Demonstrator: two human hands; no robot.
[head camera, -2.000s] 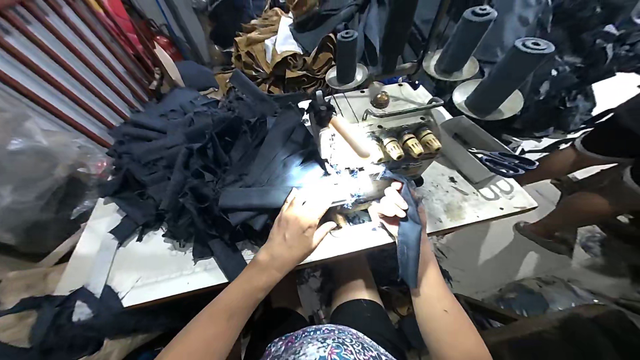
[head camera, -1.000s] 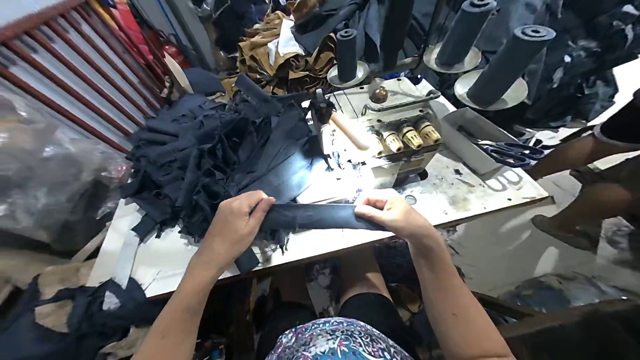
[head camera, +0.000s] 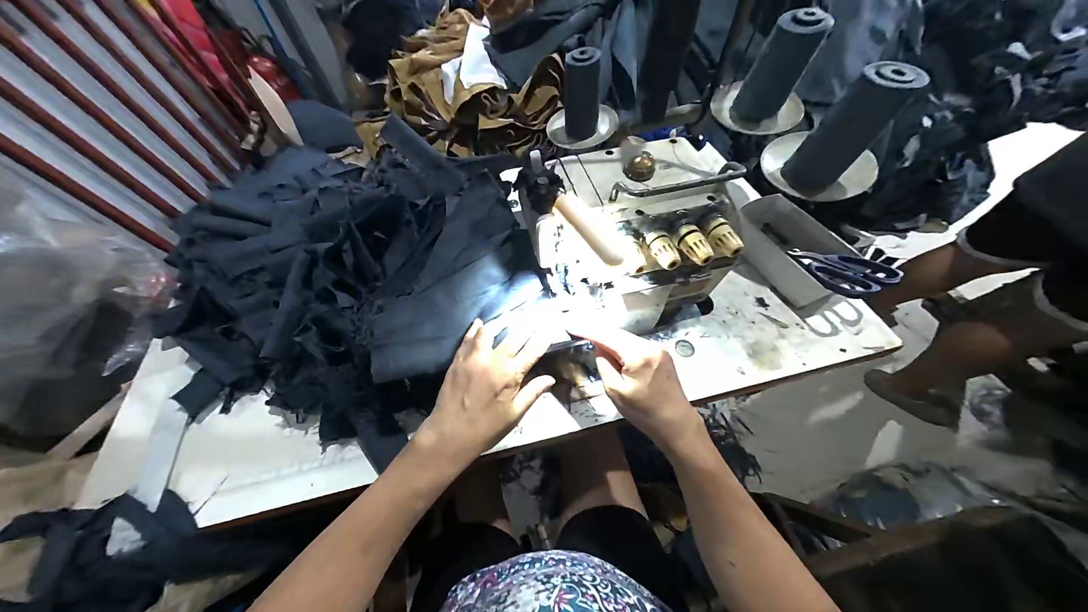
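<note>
An overlock sewing machine (head camera: 671, 229) with several yellowish tension dials stands on the white table (head camera: 748, 353). Under its bright lamp, my left hand (head camera: 489, 382) lies with fingers spread at the front of the machine, fingertips on dark fabric (head camera: 476, 310). My right hand (head camera: 642, 374) is at the machine's front edge, thumb and fingers pinched together near the presser foot area; glare hides what lies between them. A large heap of dark blue fabric pieces (head camera: 289, 255) sits left of the machine, close to my left hand.
Dark thread cones (head camera: 773, 72) stand on round holders behind the machine. Scissors (head camera: 846, 272) lie across a grey tray (head camera: 790, 246) at right. Brown fabric (head camera: 484, 102) is piled behind. A person's legs (head camera: 977, 314) are beyond the table's right edge. Red bars (head camera: 110, 119) stand at left.
A second ago both hands held a dark strip stretched between them in front of the machine. Now they are closer together at the lit sewing area, and that stretched strip no longer shows between them.
</note>
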